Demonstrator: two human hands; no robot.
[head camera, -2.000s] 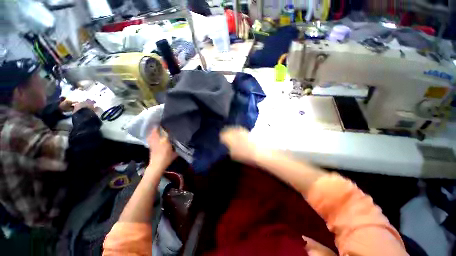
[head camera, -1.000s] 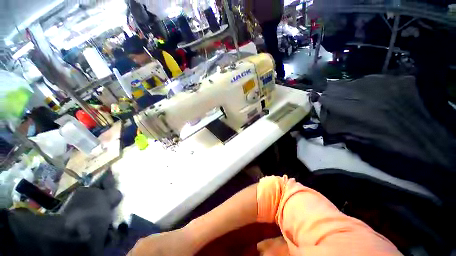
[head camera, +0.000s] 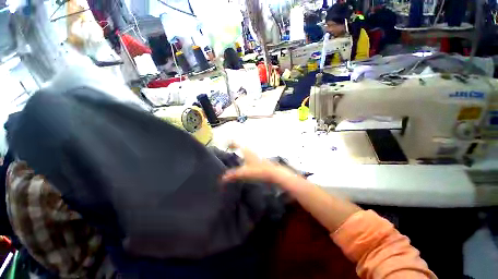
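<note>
A large grey garment (head camera: 147, 180) is raised and spread across the left and middle of the view, blurred by motion. Dark navy cloth shows along its lower edge. My right hand (head camera: 254, 168) lies at the garment's right side with fingers apart; whether it grips the cloth cannot be told. My left hand is not seen; the garment covers the left part of the view. The cream-white sewing machine (head camera: 404, 109) stands on the white table (head camera: 382, 182) to the right.
A person's checked sleeve (head camera: 46, 218) is close at the left, partly behind the garment. The neighbour's yellowish machine (head camera: 191, 121) stands behind the garment. A lime-green tag (head camera: 303, 111) hangs by the machine head. Another person (head camera: 337, 27) sits farther back.
The view has swung back left from the machine's right end. The grey garment, low at the left before, is now lifted and spread out. My right hand now shows at its edge.
</note>
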